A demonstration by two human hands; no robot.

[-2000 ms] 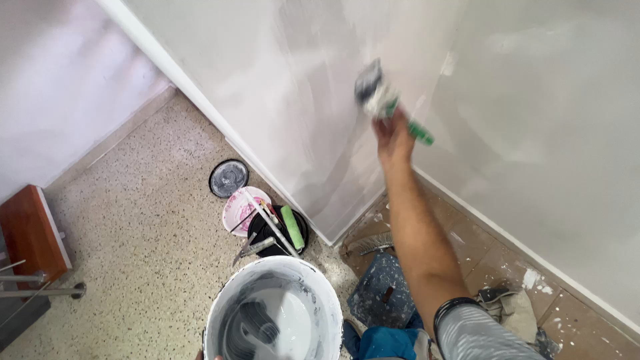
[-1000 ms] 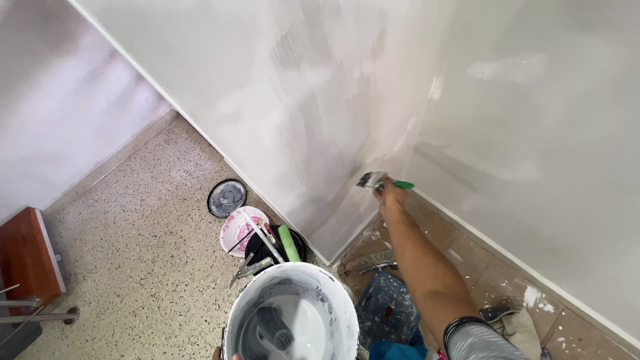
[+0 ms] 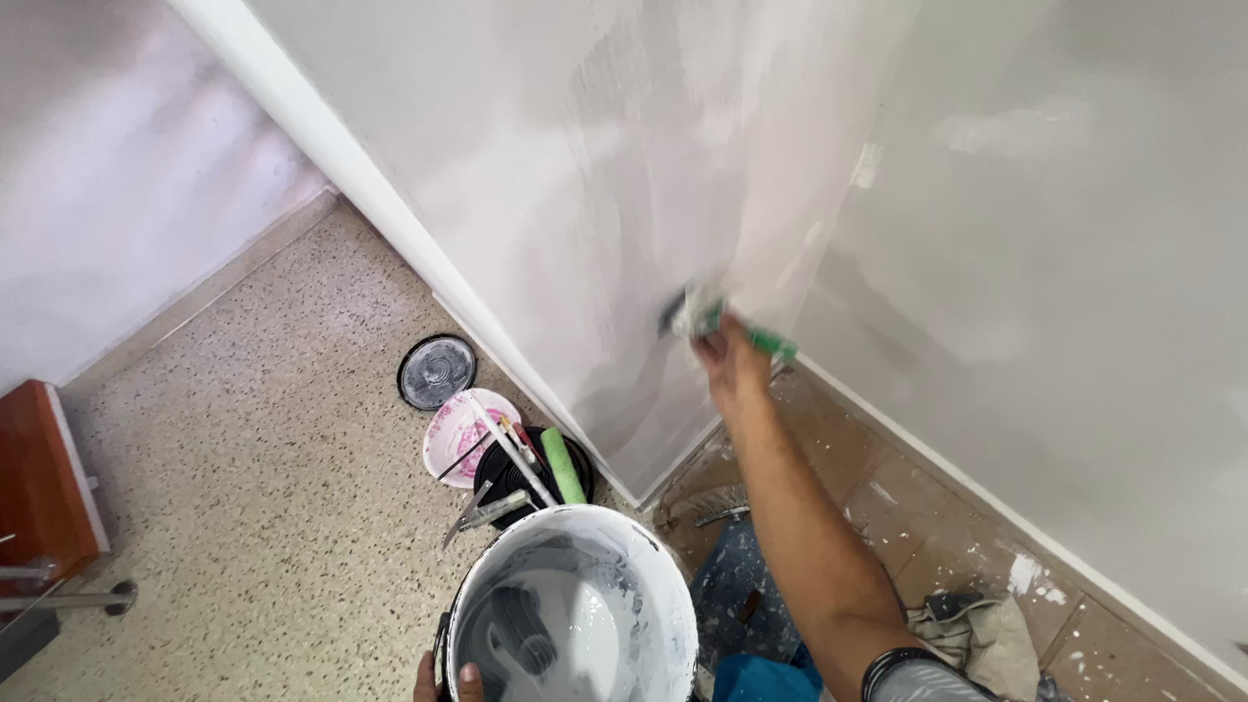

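Observation:
My right hand (image 3: 726, 361) grips the green handle of a wide paintbrush (image 3: 697, 310), whose bristles are at the wall (image 3: 624, 224) near the inner corner; the brush is blurred. Darker, damp-looking streaks run up this wall. At the bottom of the view, my left hand (image 3: 448, 682) holds the rim of a white bucket (image 3: 575, 526), with only some fingers showing. Inside the bucket is white paint, with greyish brush marks on its inner side.
On the speckled floor lie a round black-rimmed lid (image 3: 438, 372), a pink-stained white bowl (image 3: 453, 434) and a black container (image 3: 585, 466) with a green roller (image 3: 562, 468) and tools. A paint-spattered blue item (image 3: 731, 575) and a beige cloth (image 3: 985, 648) lie at the right. A wooden furniture piece (image 3: 49, 478) stands left.
My right hand has swept the brush from low near the corner, one second ago, to higher on the wall and slightly left. My left hand stays at the bucket.

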